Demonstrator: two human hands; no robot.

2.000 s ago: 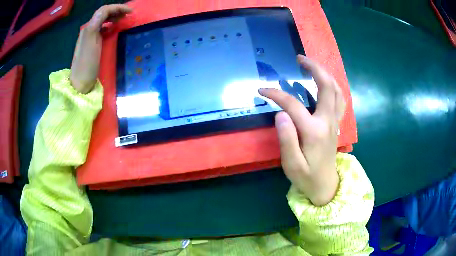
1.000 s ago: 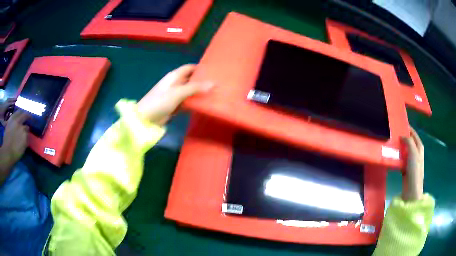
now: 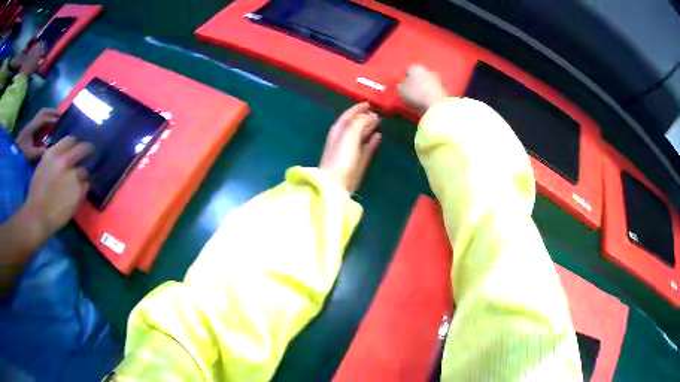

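Note:
Two red foam trays lie at the back with dark tablets on them: one tray (image 3: 298, 54) with a tablet (image 3: 328, 26), and to its right another tray (image 3: 555, 191) with a tablet (image 3: 528, 119). My right hand (image 3: 420, 88), blurred, is over the place where these trays meet; its fingertips are unclear. My left hand (image 3: 350, 145) is at the front edge of the left back tray, fingers bent, with nothing visible in it. A nearer red tray (image 3: 395, 298) lies under my right sleeve, which hides most of it and its tablet (image 3: 587, 354).
At the left, a person in blue has both hands at a tablet (image 3: 108, 142) on stacked red trays (image 3: 183, 104). Another tray (image 3: 619, 246) with a tablet (image 3: 647, 216) is at the far right. Farther back left are a tray (image 3: 78, 15) and another person's hand. The tabletop (image 3: 261, 142) is glossy green.
The tray with a tablet that both hands held up is out of my left hand, and a similar one lies at the back right. Both hands have moved to the back trays; the view has shifted.

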